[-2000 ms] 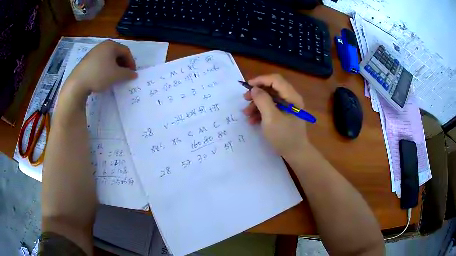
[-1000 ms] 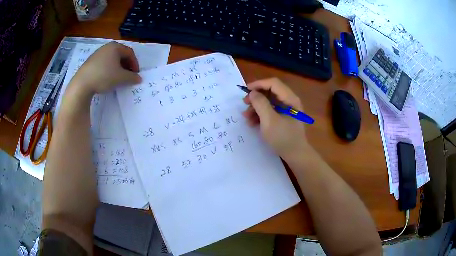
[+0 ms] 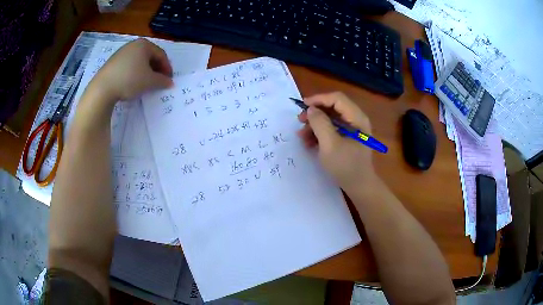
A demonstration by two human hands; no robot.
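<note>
The white order worksheet lies in the centre of the desk, with handwritten size letters and numbers on its upper half. My right hand is shut on a dark pen with a blue cap end and yellow band. The pen tip is at the sheet's right edge; whether it touches the paper I cannot tell. My left hand rests at the worksheet's upper left corner, fingers curled; its fingertips are partly hidden. A second handwritten sheet lies partly under the worksheet and my left forearm.
A black keyboard lies behind the worksheet. Right of it are a mouse, a blue object, a calculator on papers, and a black slab with a white cable. Scissors lie at left.
The view has shifted slightly. The pen stays in my right hand near the worksheet's right edge, and my left hand stays at the upper left corner. The writing looks the same.
</note>
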